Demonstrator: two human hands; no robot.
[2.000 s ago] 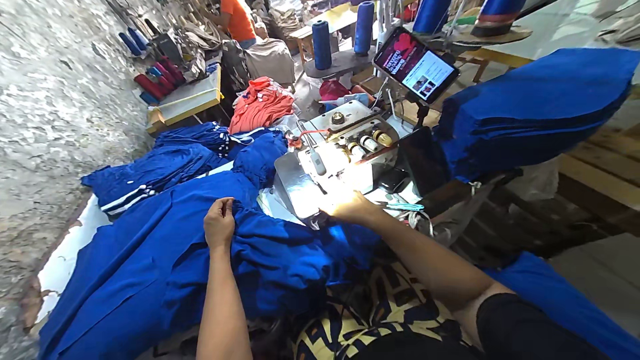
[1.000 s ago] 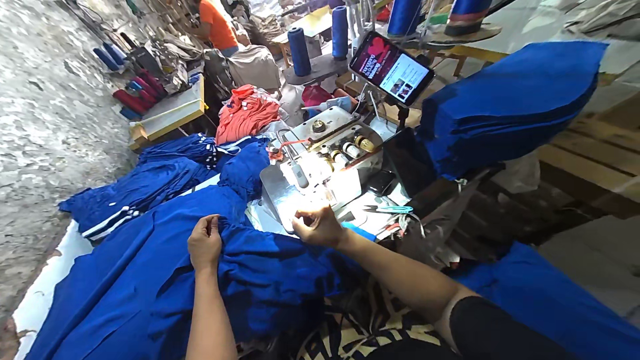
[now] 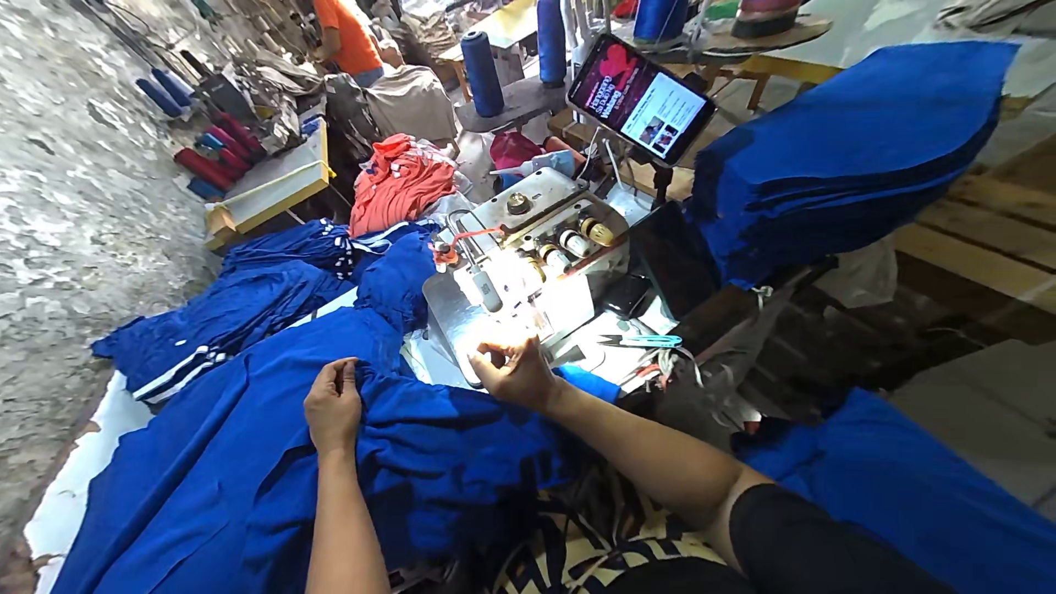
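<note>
My left hand (image 3: 334,404) pinches the edge of a large blue cloth (image 3: 214,462) that spreads over the table and my lap. My right hand (image 3: 516,367) is just in front of the brightly lit plate of an overlock sewing machine (image 3: 528,214), its fingers curled with thumb and fingertip close together; glare hides whether anything is between them. Blue thread snips (image 3: 652,341) lie right of the machine. A phone (image 3: 639,99) on a holder stands behind it, its screen lit.
A stack of cut blue cloth panels (image 3: 850,157) rises at the right. Striped blue garments (image 3: 239,322) and orange cloth (image 3: 400,186) are heaped at the left and behind. Blue thread cones (image 3: 482,74) stand farther back. A person in orange (image 3: 346,37) is in the background.
My right hand has drawn back from beside the needle area toward me, and its fingers have curled. My left hand stays at the blue cloth.
</note>
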